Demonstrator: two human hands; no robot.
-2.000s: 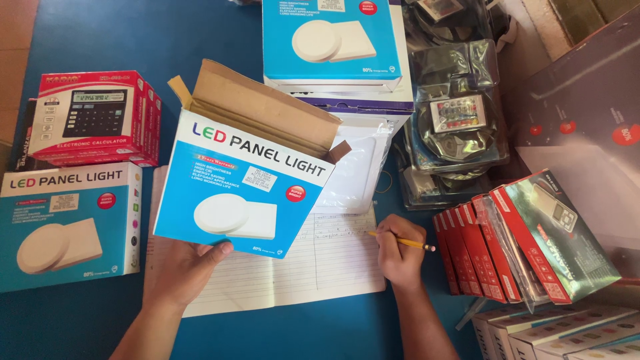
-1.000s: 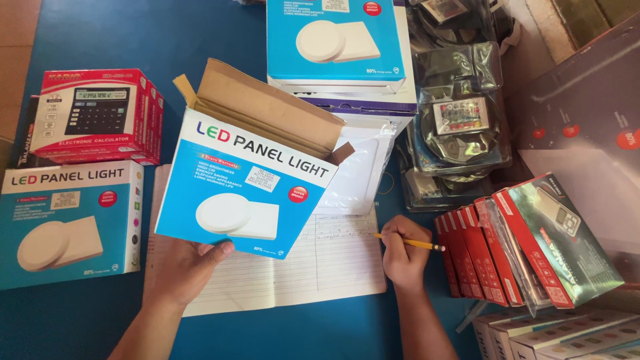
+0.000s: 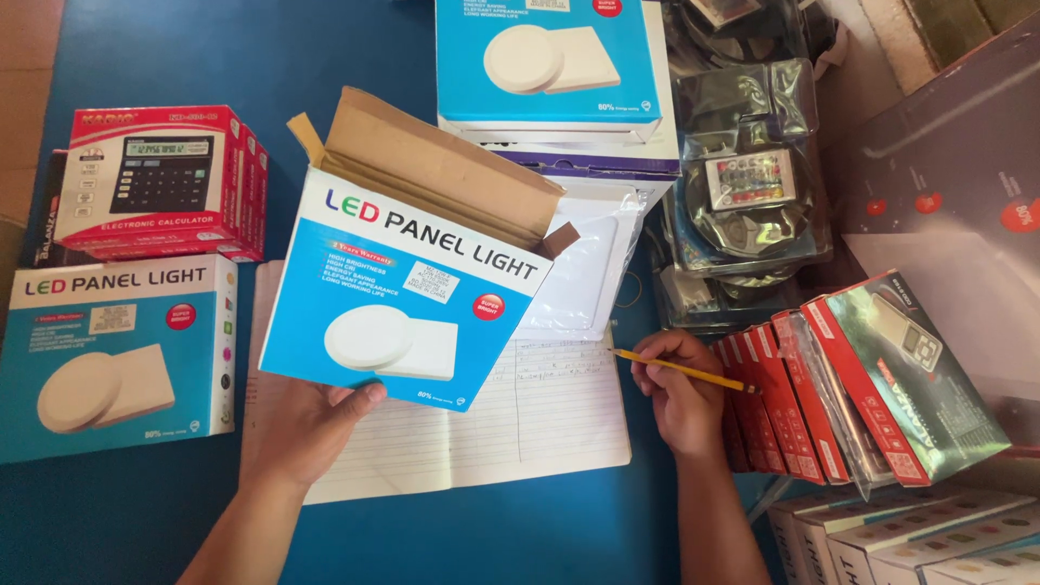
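My left hand (image 3: 313, 426) grips the lower edge of a blue and white LED panel light box (image 3: 382, 301), thumb on its front and the other fingers hidden behind. The box is tilted, its cardboard top flaps standing up. Between the fingers of my right hand (image 3: 678, 390) is a yellow pencil (image 3: 686, 370), its point at the upper right part of an open lined notebook (image 3: 487, 439). Handwriting shows on the right page. The box covers part of the notebook. Behind the box, a white panel in clear plastic (image 3: 577, 260) lies partly hidden.
At left, red calculator boxes (image 3: 158, 175) stand behind another panel light box (image 3: 118, 357). A further panel light box (image 3: 552, 73) sits on top of others at the back. To the right are plastic-packed coiled light strips (image 3: 751, 183), red scale boxes (image 3: 910, 382) and a row of white boxes (image 3: 918, 536).
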